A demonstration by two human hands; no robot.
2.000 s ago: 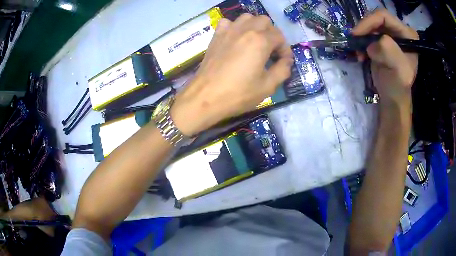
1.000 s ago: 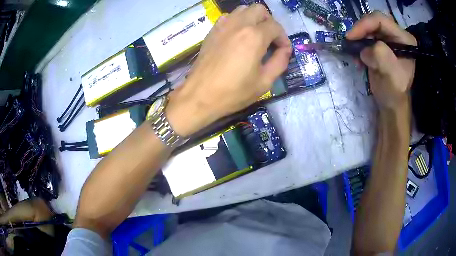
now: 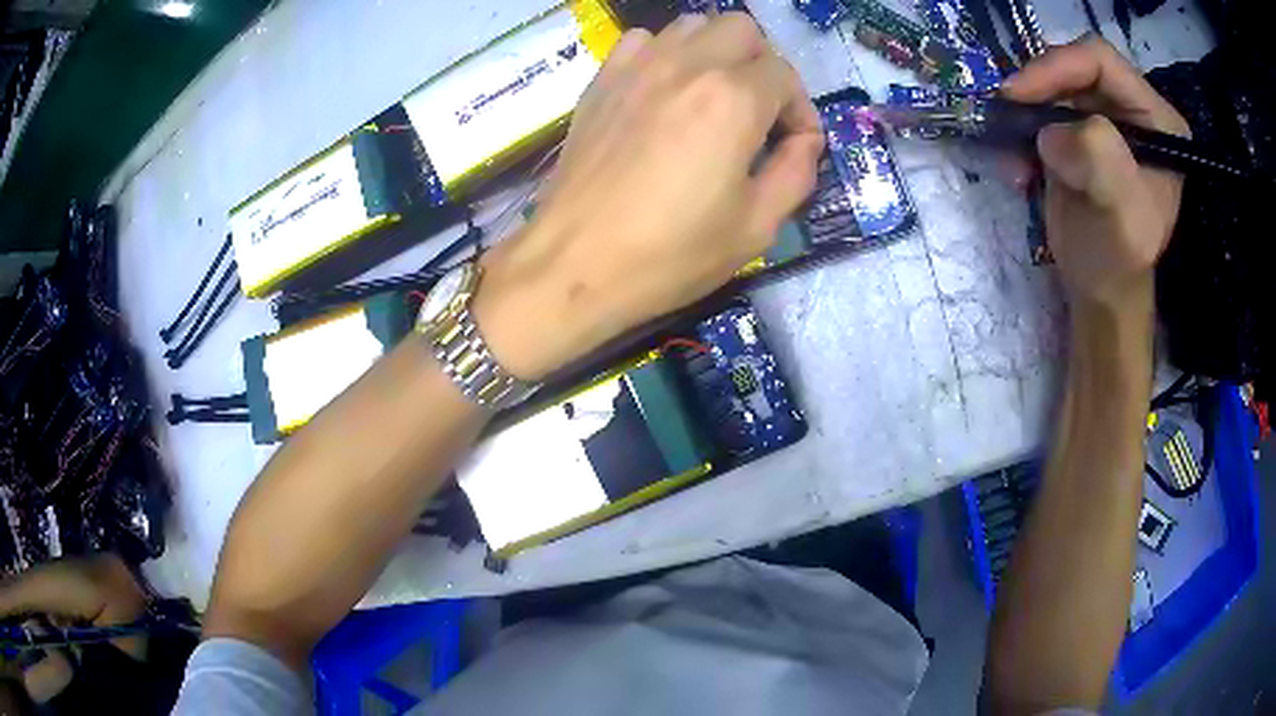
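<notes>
My right hand (image 3: 1106, 168) holds the black soldering iron (image 3: 1001, 120). Its pinkish tip is at the upper left part of a blue circuit board (image 3: 875, 182), at the end of a black housing. My left hand (image 3: 686, 168) is over the same housing, thumb and fingertips bent together at the board's left edge; whether they pinch a wire is hidden. The pouch cell of this housing is mostly covered by my left hand. Below it lies another housing with a white pouch cell (image 3: 532, 483), a dark green patch and a blue circuit board (image 3: 749, 378).
More pouch cells (image 3: 308, 210) lie at upper left, with black cables (image 3: 203, 301). A dark tangled pile (image 3: 84, 378) is at the left edge. Loose circuit boards (image 3: 910, 42) are at top right. A blue bin (image 3: 1217, 588) is lower right. Another person's hand (image 3: 70, 602) shows lower left.
The whole view has shifted slightly. My right hand and the iron have moved a little to the right since a second ago. My left hand stays at the board's left edge.
</notes>
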